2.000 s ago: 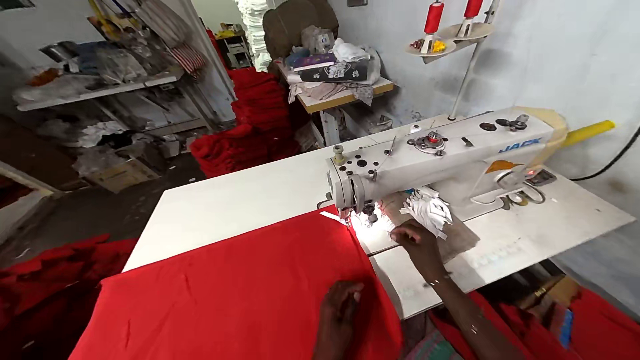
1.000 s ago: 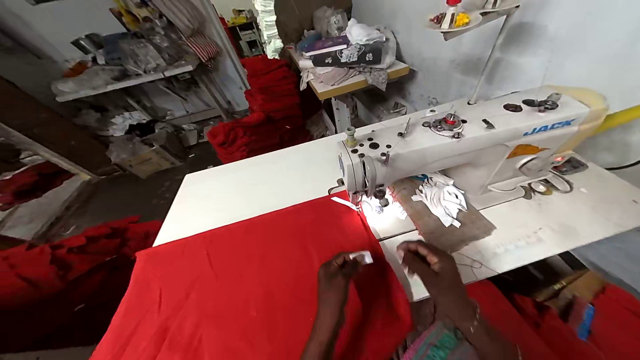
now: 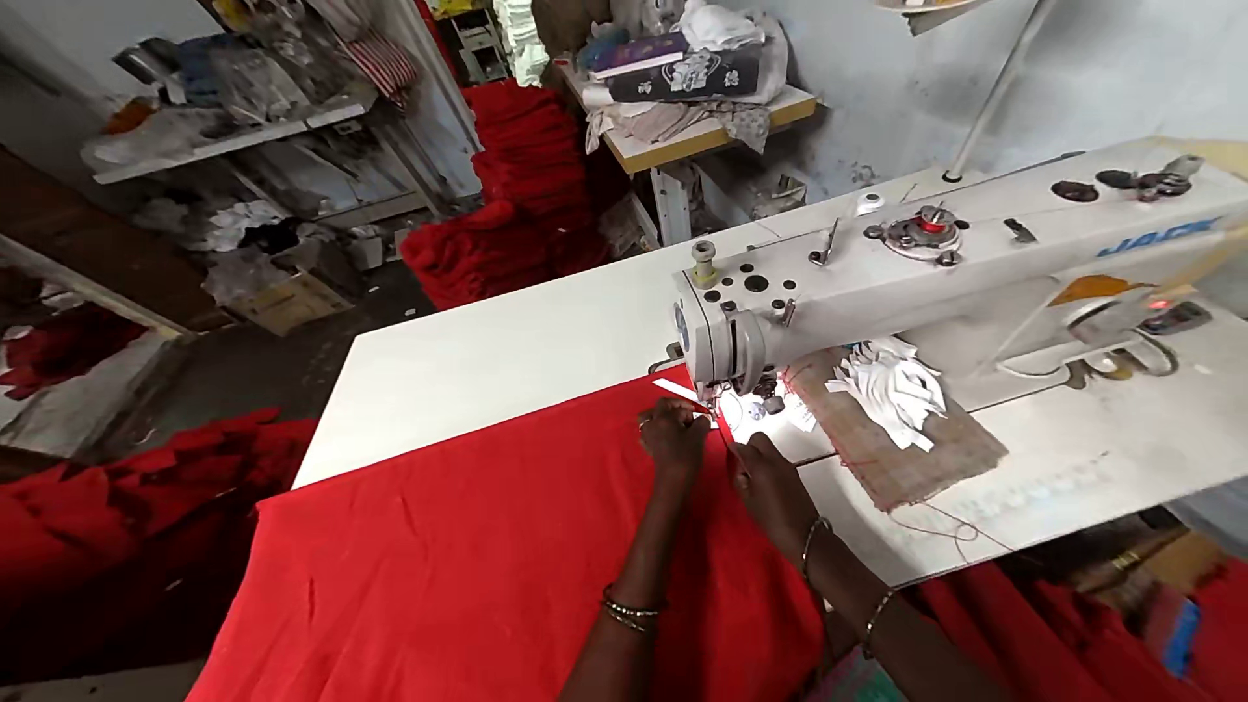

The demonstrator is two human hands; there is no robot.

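Note:
A large red fabric piece (image 3: 468,546) lies over the sewing table, its upper right corner at the needle area of a white Jack sewing machine (image 3: 877,273). My left hand (image 3: 675,436) is on the fabric just left of the needle, fingers bent close to a white strip (image 3: 680,391); whether it pinches the strip is unclear. My right hand (image 3: 770,483) is at the fabric's right edge, thumb and fingers together on that edge just below the presser foot. Right of the needle, a bunch of white strips (image 3: 892,390) rests on a brownish cloth (image 3: 941,458).
Behind the white table (image 3: 487,361) stands a tall stack of red fabric (image 3: 531,185) beside a small table (image 3: 717,141) holding boxes and cloths. More red fabric lies at left (image 3: 127,526) and lower right (image 3: 1033,634). A loose thread (image 3: 960,531) trails near the front edge.
Both hands have moved up to the needle area from lower on the fabric and near the table's front. One second ago my left hand held a small white piece. The view has moved closer.

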